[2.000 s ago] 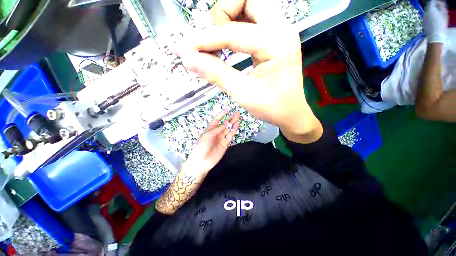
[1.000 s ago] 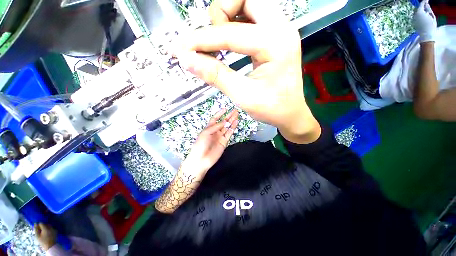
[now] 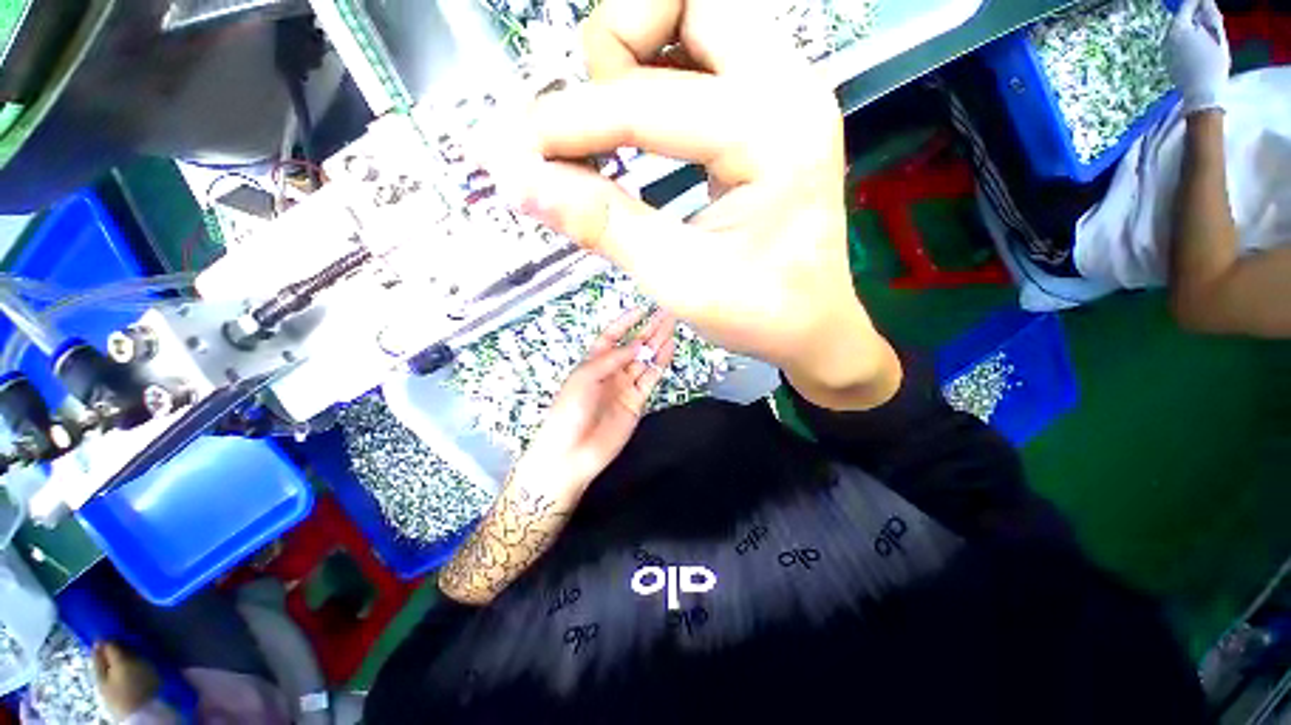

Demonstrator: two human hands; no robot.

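My left hand [image 3: 606, 390], bare, is palm up over the near translucent tub [image 3: 489, 456] full of small white and green parts. A tiny whitish part [image 3: 647, 353] lies at its fingers. My right hand [image 3: 743, 213], bare and large in view, reaches over the bright metal fixture [image 3: 474, 191] of the machine. Its thumb and index fingertips are close together at the fixture. Glare hides whether they pinch a part. A spring-wrapped rod [image 3: 314, 288] lies left of the fixture.
A steel bowl feeder [image 3: 184, 99] stands upper left, black air fittings [image 3: 99, 375] at the left. A far tray [image 3: 906, 36] lies beyond my right hand. Blue bins [image 3: 213, 517] stand below the bench. A neighbour's gloved hand [image 3: 1201, 57] is at a filled blue bin [image 3: 1022, 92] upper right.
The machine has shifted slightly left in view. My right hand stays at the fixture and my left over the tub, with small finger movements. The neighbour's gloved hand has moved left.
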